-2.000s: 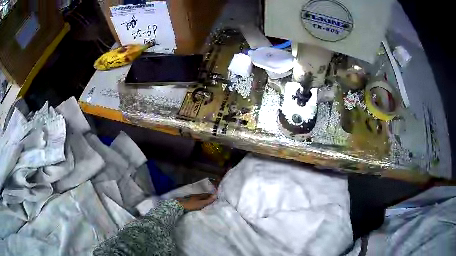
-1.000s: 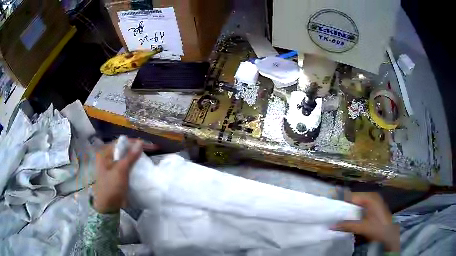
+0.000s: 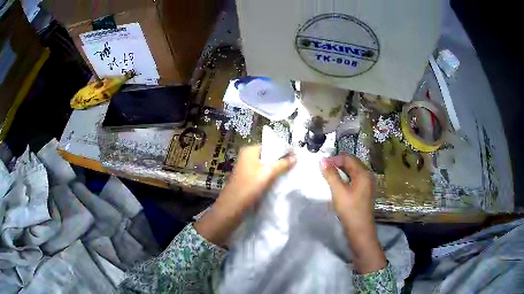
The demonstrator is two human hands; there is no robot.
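Observation:
My left hand [image 3: 253,174] grips a corner of the white garment piece [image 3: 287,229], just left of the machine's lower post. My right hand [image 3: 350,186] pinches the cloth edge just right of the post, thumb and finger together. The cloth hangs from both hands towards my lap. The dark upper die [image 3: 315,136] of the attaching machine [image 3: 339,46] is above the cloth edge, in bright lamp light. The lower post is hidden by the cloth and glare. I cannot tell whether the die touches the cloth.
A white flat piece [image 3: 267,96] and loose small fasteners [image 3: 238,122] lie left of the post. A yellow tape roll [image 3: 423,126] lies right. A phone [image 3: 148,106], banana [image 3: 97,93] and carton [image 3: 143,43] are at the back left. Heaped cloth [image 3: 74,218] is at the left.
Both hands have moved from the spread cloth in front of the bench up to the machine post, closer together, bringing the cloth edge under the head. The view has moved closer to the machine.

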